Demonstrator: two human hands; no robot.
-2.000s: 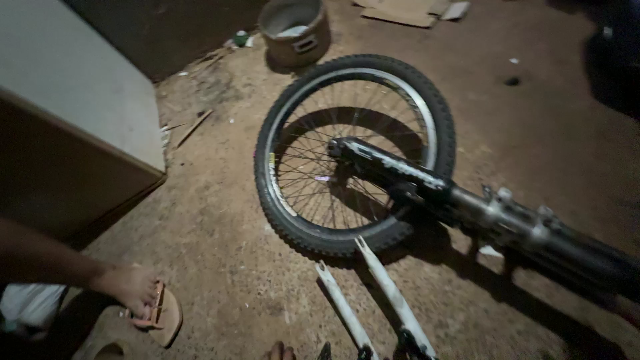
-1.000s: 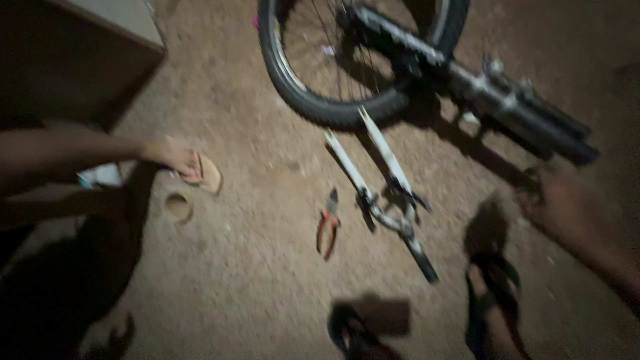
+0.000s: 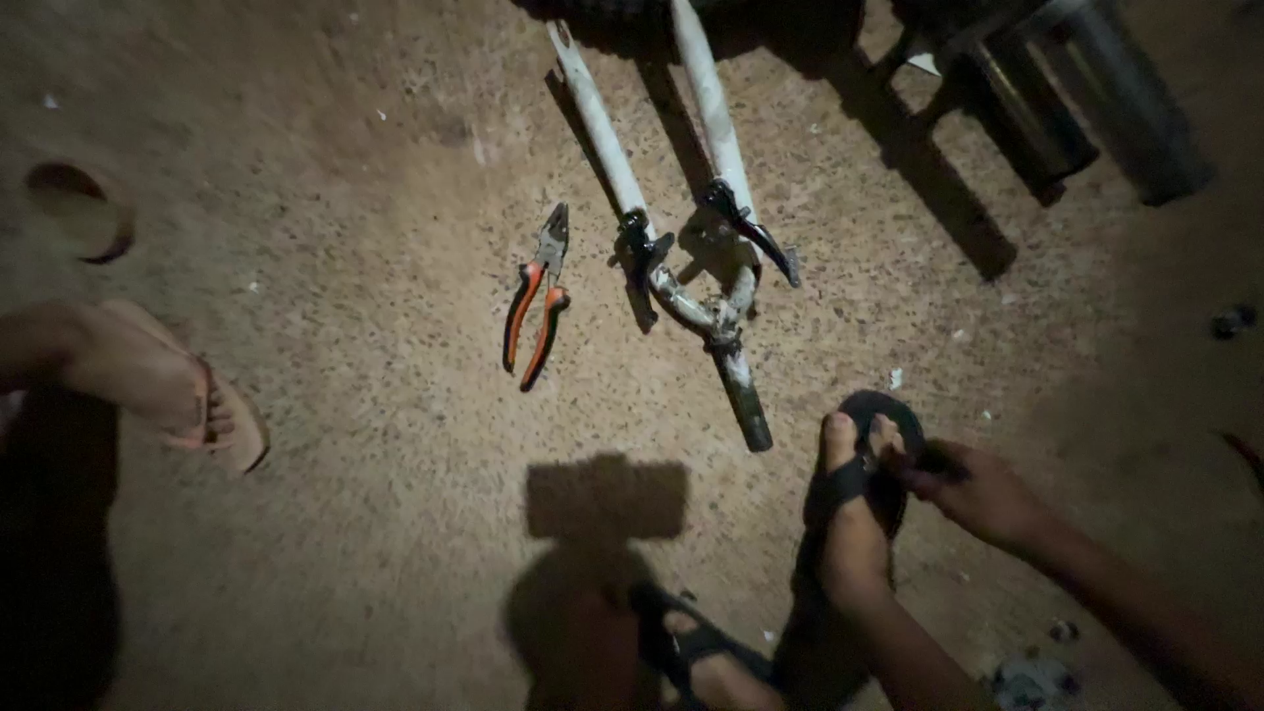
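Note:
My right hand [image 3: 973, 489] reaches down beside my right foot, its fingers at the edge of the black sandal [image 3: 874, 405]; a dark patch lies at the fingertips, and whether it is something held I cannot tell. My left hand is out of view. A white bicycle fork [image 3: 716, 109] with black brake arms lies on the floor ahead, its steerer tube pointing toward me. Left of it lie combination pliers [image 3: 538, 296] with orange and black handles, slightly spread. At the upper right are dark metal tubes [image 3: 1106, 99] of the larger fork.
Part of a bicycle tyre [image 3: 632, 8] shows at the top edge. Another person's foot in a tan flip-flop [image 3: 237, 430] stands at the left, below a round ring-like object [image 3: 84, 212]. Small parts [image 3: 1032, 681] lie at the lower right.
My right hand, earlier near the end of the larger fork's tubes, is now down at my right sandal. The view has shifted downward and closer to the floor.

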